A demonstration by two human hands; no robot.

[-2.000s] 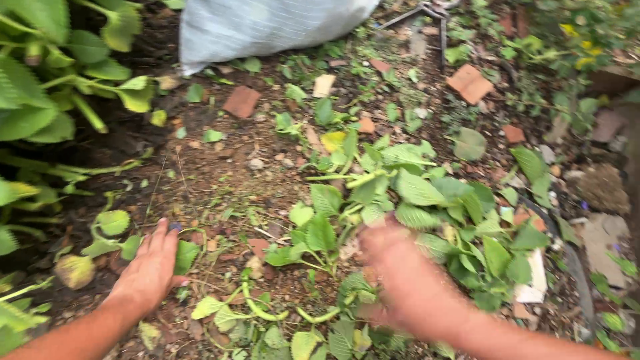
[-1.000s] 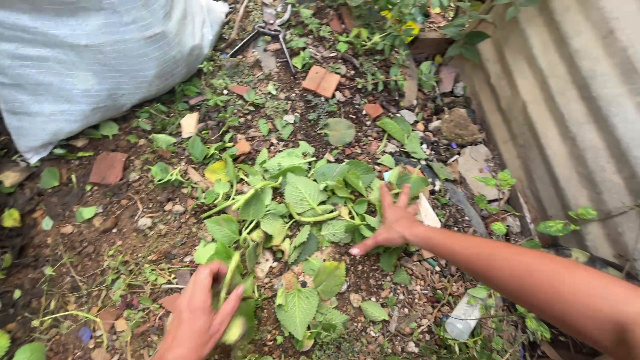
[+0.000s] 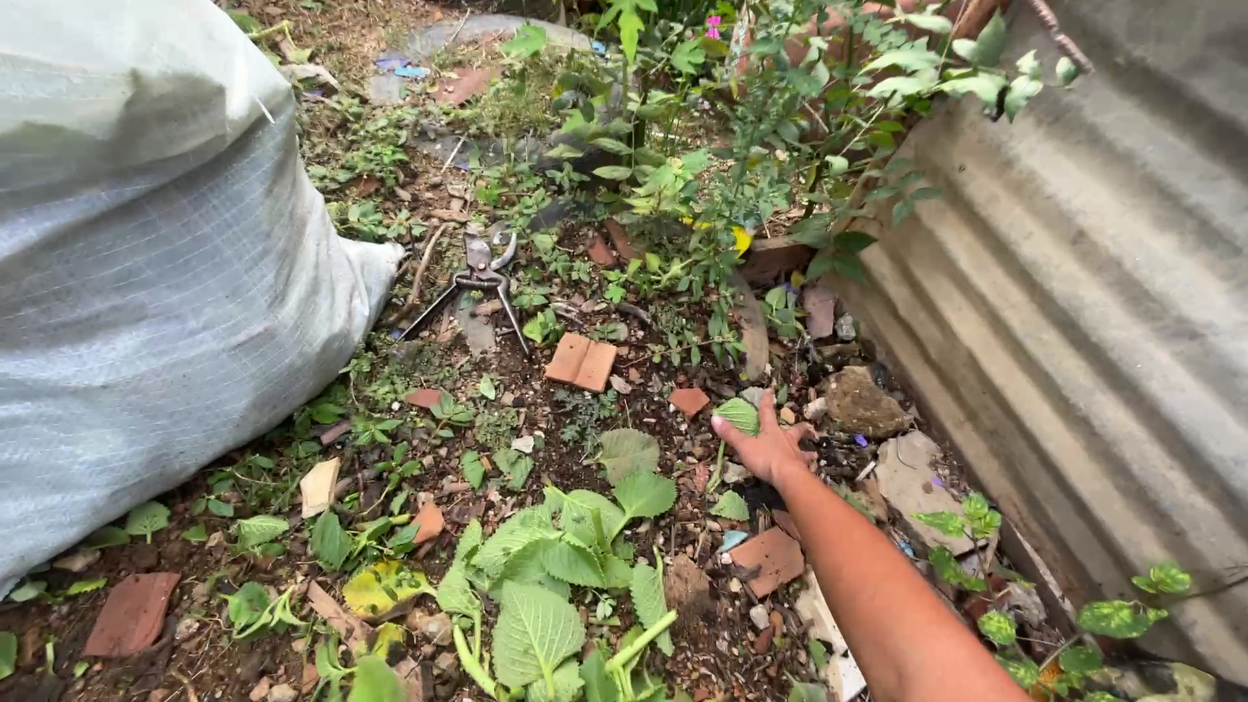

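Note:
My right hand (image 3: pixel 770 444) reaches to the ground near the corrugated sheet, its fingers spread at a scalloped green leaf (image 3: pixel 738 415) on a thin stalk. Whether the fingers pinch the leaf or only touch it, I cannot tell. A heap of cut leafy stems (image 3: pixel 536 629) lies on the soil at the bottom middle, left of my right forearm. Metal pruning shears (image 3: pixel 481 278) rest on the ground farther up, handles spread towards me. My left hand is out of the picture.
A large, full white woven sack (image 3: pixel 166 292) stands at the left. The corrugated sheet (image 3: pixel 1063 292) forms a wall along the right. Broken terracotta pieces (image 3: pixel 581 362), stones (image 3: pixel 863 402) and loose leaves litter the soil. Leafy plants (image 3: pixel 673 185) grow beyond the shears.
My right hand has moved from beside the leaf heap to the ground beyond it. My left hand, at the heap a second ago, has left the picture. The view has shifted forward and right.

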